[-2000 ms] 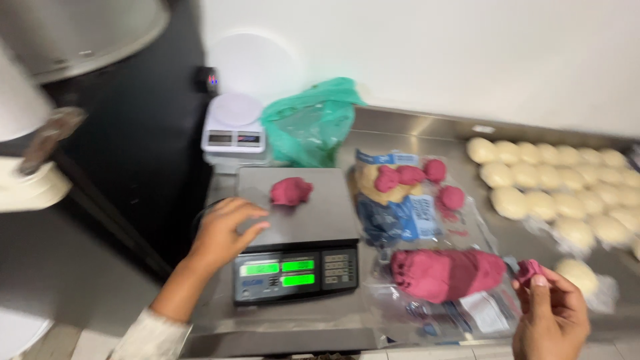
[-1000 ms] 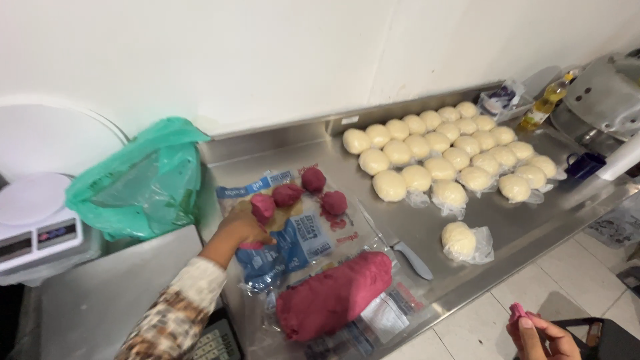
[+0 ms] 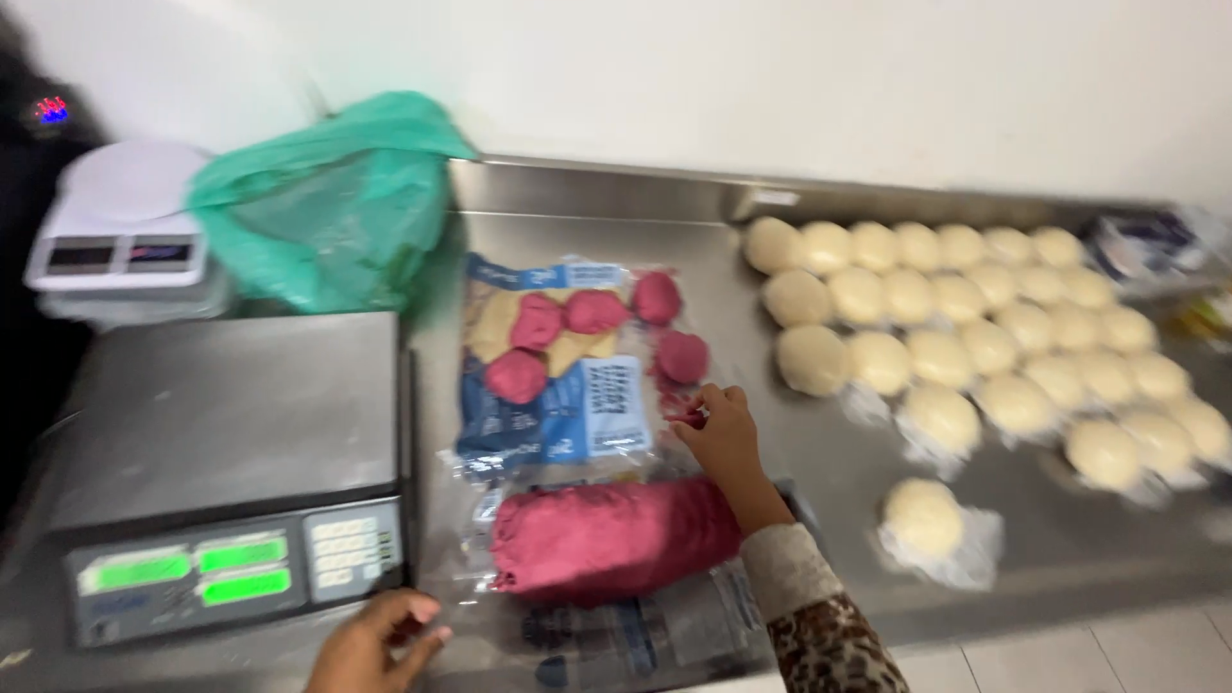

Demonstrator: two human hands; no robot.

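Note:
My right hand (image 3: pixel 717 433) pinches a small piece of pink dough (image 3: pixel 687 420) over the clear plastic, beside pink dough scraps. My left hand (image 3: pixel 375 640), fingers apart and holding nothing, is at the counter's front edge, right of the digital scale's (image 3: pixel 241 568) keypad. The scale's metal platform (image 3: pixel 236 414) bears nothing. Several pink dough lumps, one of them nearest the scale (image 3: pixel 515 375), lie on a blue printed plastic bag (image 3: pixel 616 404) and the clear plastic beside it. A thick pink dough log (image 3: pixel 616 539) rests in front of them, partly behind my right wrist.
Several rows of pale dough balls (image 3: pixel 938 358) fill the right side of the steel counter. A single pale ball (image 3: pixel 922 518) on plastic sits nearer the front. A green plastic bag (image 3: pixel 327 202) and a white kitchen scale (image 3: pixel 125 221) stand at the back left.
The pink lump on the scale two seconds ago is off its platform. My left hand has left the lumps on the bag and come back toward the front. My right hand has moved in over the plastic.

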